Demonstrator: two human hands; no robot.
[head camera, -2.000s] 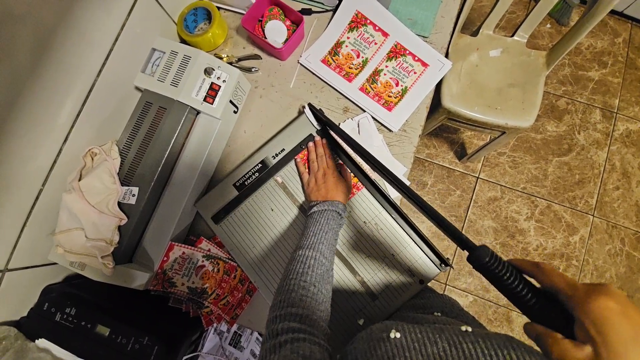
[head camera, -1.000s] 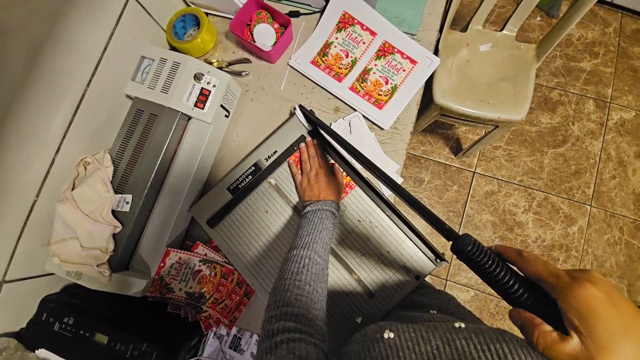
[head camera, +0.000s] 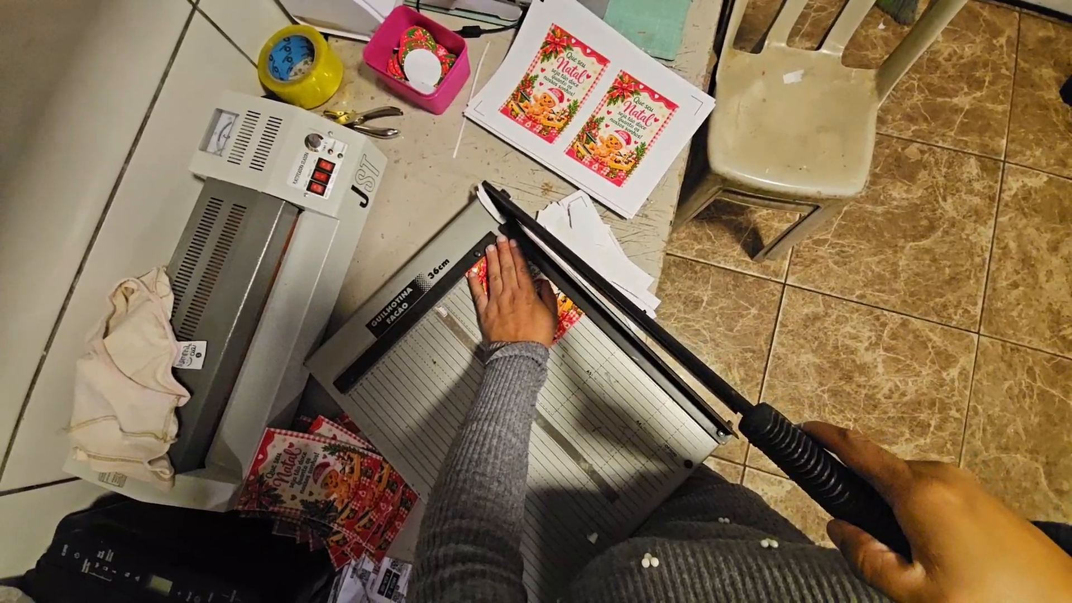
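Note:
My left hand lies flat, palm down, on a printed Christmas card near the top end of a guillotine paper cutter. Around the black ribbed handle of the cutter's blade arm, my right hand is closed. The arm slopes along the cutter's right edge, its handle end beyond the bed. White paper offcuts lie just right of the blade. Cut cards are piled at the cutter's lower left, and a stack of printed sheets rests above it.
A laminator with a cream cloth on it stands left. Yellow tape, pliers-like tool and a pink bin sit at the top. A plastic chair is beyond the table's right edge; a black device is lower left.

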